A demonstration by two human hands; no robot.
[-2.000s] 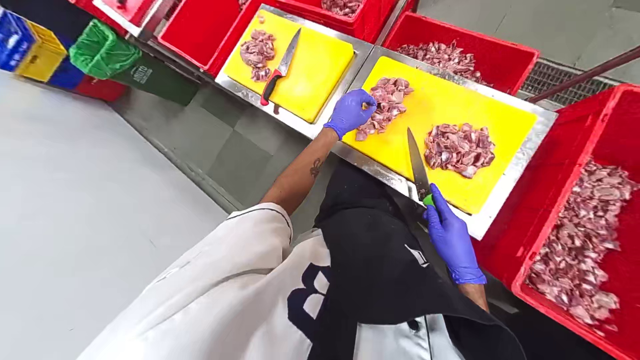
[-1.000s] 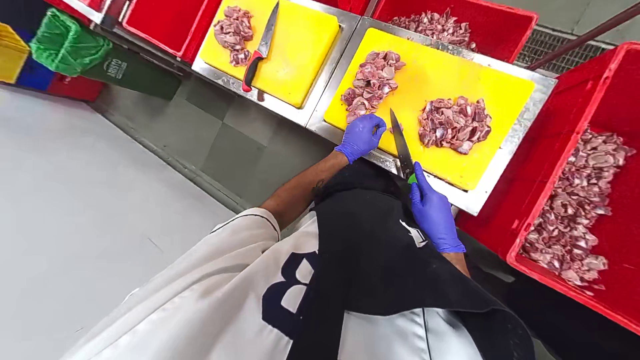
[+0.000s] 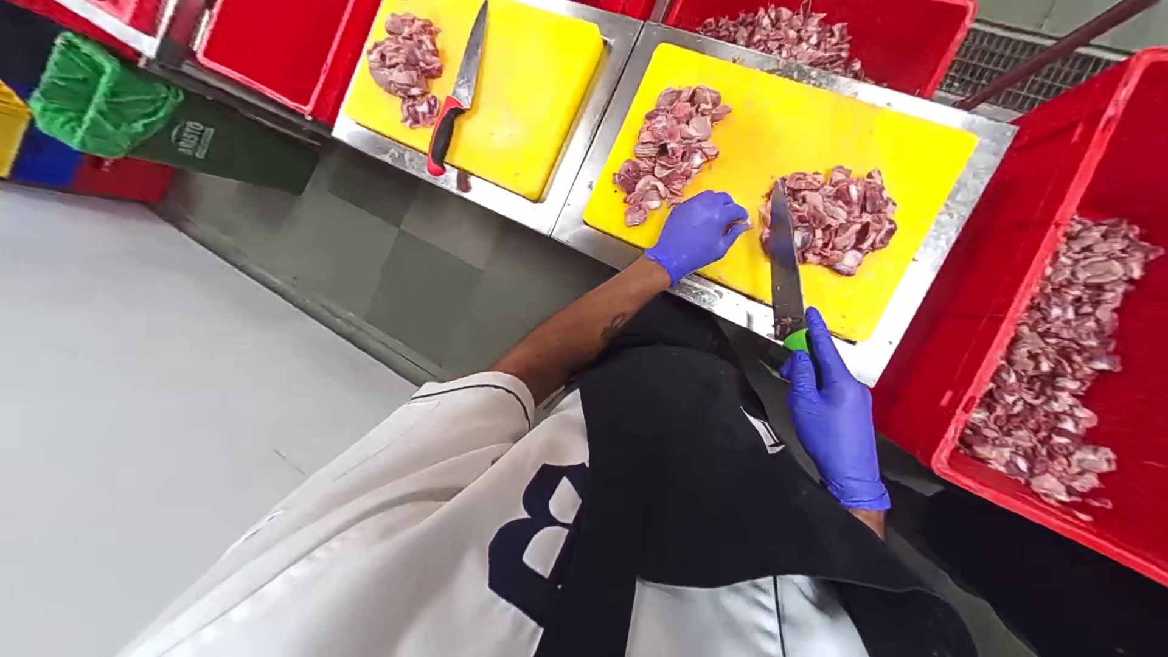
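Note:
My left hand [image 3: 698, 233], in a purple glove, pinches a small piece of meat [image 3: 741, 225] over the near edge of a yellow cutting board [image 3: 748, 128]. My right hand [image 3: 832, 406], also gloved, is closed on the green handle of a knife [image 3: 785, 260]. The knife's blade points away from me, its tip at the left edge of the right pile of meat pieces [image 3: 839, 219]. Another meat pile [image 3: 673, 146] lies on the board's left part, just beyond my left hand.
On the left, a second yellow board [image 3: 534, 82] bears a red-and-black-handled knife [image 3: 456, 100] and meat [image 3: 406, 68]. A red crate [image 3: 1027, 319] with meat pieces stands at right, another red crate [image 3: 954, 36] behind. A green-lined bin [image 3: 100, 100] stands far left.
My left hand has left the left meat pile, where it was two seconds ago, and is now nearer the board's middle. The knife tip has moved to the right pile.

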